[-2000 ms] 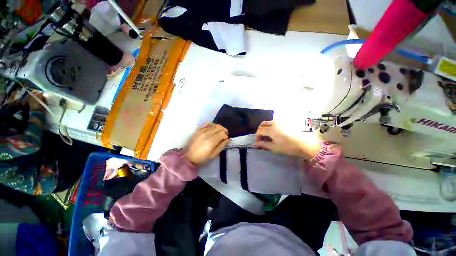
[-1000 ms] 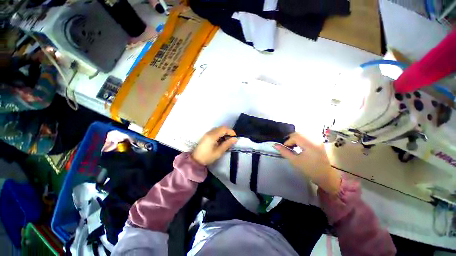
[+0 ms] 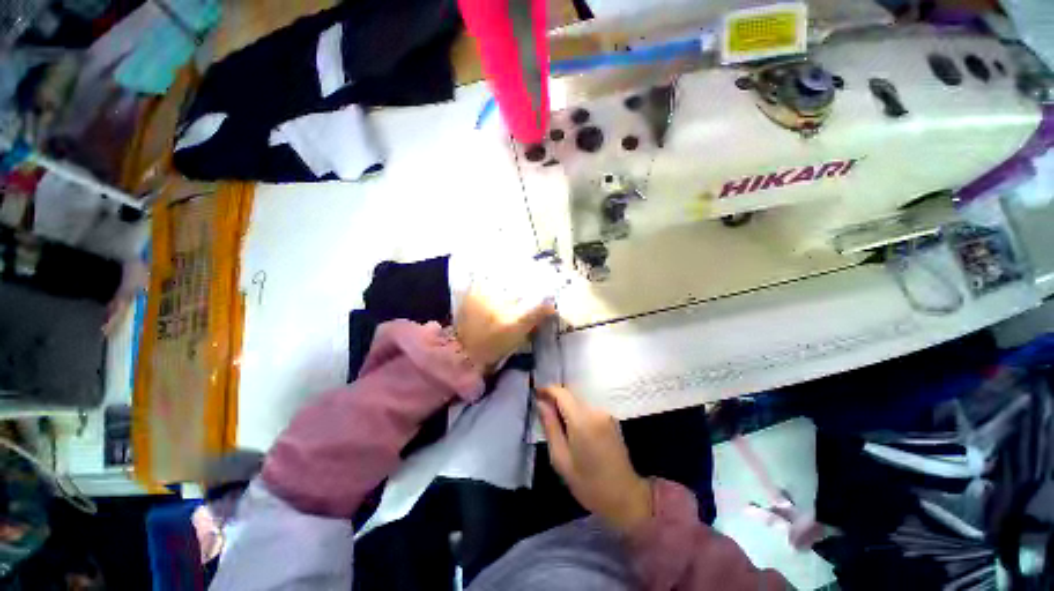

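The garment panel, white-backed (image 3: pixel 495 429) with black parts, lies over the table's front edge and hangs towards my lap. Its narrow dark grey edge strip (image 3: pixel 547 356) points up to the needle area (image 3: pixel 555 263). My left hand (image 3: pixel 497 321) holds the cloth just below the needle, fingertips at the strip's upper end; glare washes out part of it. My right hand (image 3: pixel 587 448) pinches the strip's lower end between thumb and fingers. A black piece (image 3: pixel 407 294) lies left of my left hand. The presser foot is unclear in the glare.
The white HIKARI machine head (image 3: pixel 798 173) fills the right. A pink holder (image 3: pixel 509 58) stands before it. Black pieces with white strips (image 3: pixel 399 58) lie at the back. Orange-taped cardboard (image 3: pixel 191 335) is at left. A small clear box (image 3: pixel 982 256) is at far right.
The view has turned towards the machine. Both hands have moved from the table's middle to the needle with the panel, which is turned so its edge strip runs towards the needle.
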